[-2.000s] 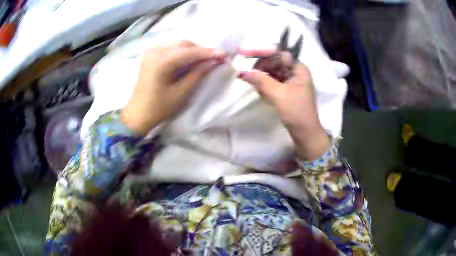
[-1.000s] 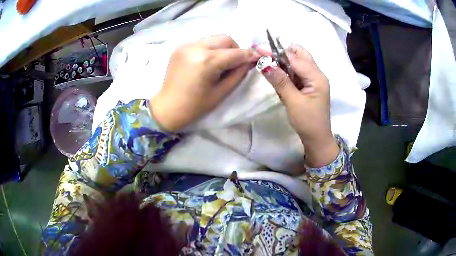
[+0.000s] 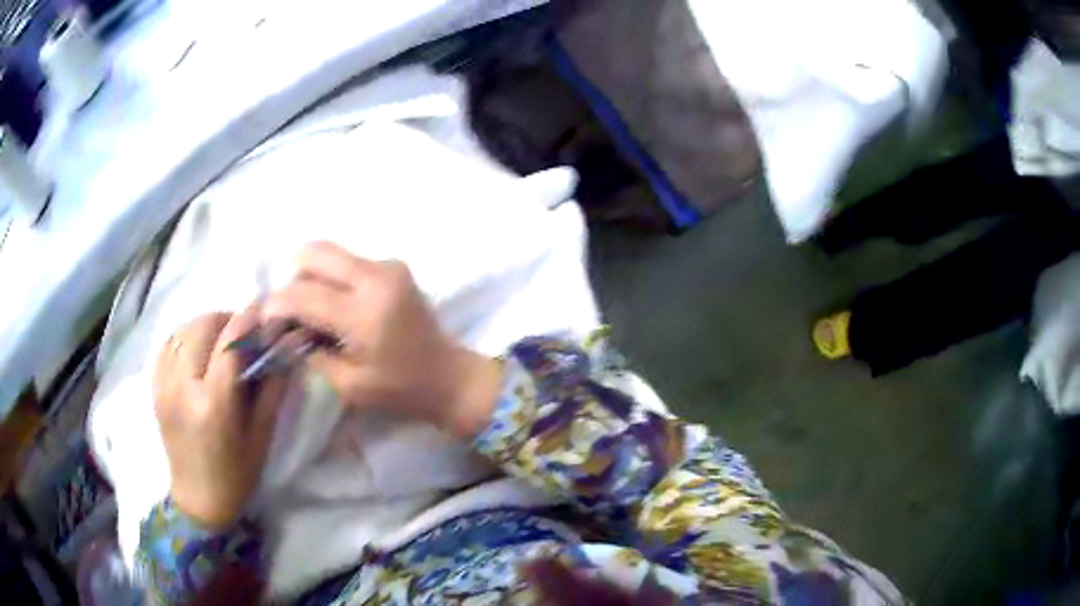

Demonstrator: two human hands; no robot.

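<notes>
The off-white garment [image 3: 367, 178] lies over my lap and reaches up to the table edge. My right hand [image 3: 379, 337] is closed around the small dark thread snips [image 3: 278, 353], whose blades point left towards my other hand. My left hand [image 3: 213, 414] is curled right beside it over the cloth, its fingertips close to the blades. Both hands are blurred, and what lies between the fingertips of my left hand is hidden. No needle or thread can be made out.
The pale-covered table [image 3: 178, 130] runs along the upper left, with a white spool [image 3: 74, 59] on it. A brown bag-like item with blue edging [image 3: 645, 178] and hanging white cloth [image 3: 817, 107] are beyond. A person's dark-trousered leg and yellow shoe [image 3: 833, 335] are at right.
The view has swung right, so the lap and hands sit further left. My hands have come down closer together over the garment. The small printed white piece seen at my right fingertips no longer shows.
</notes>
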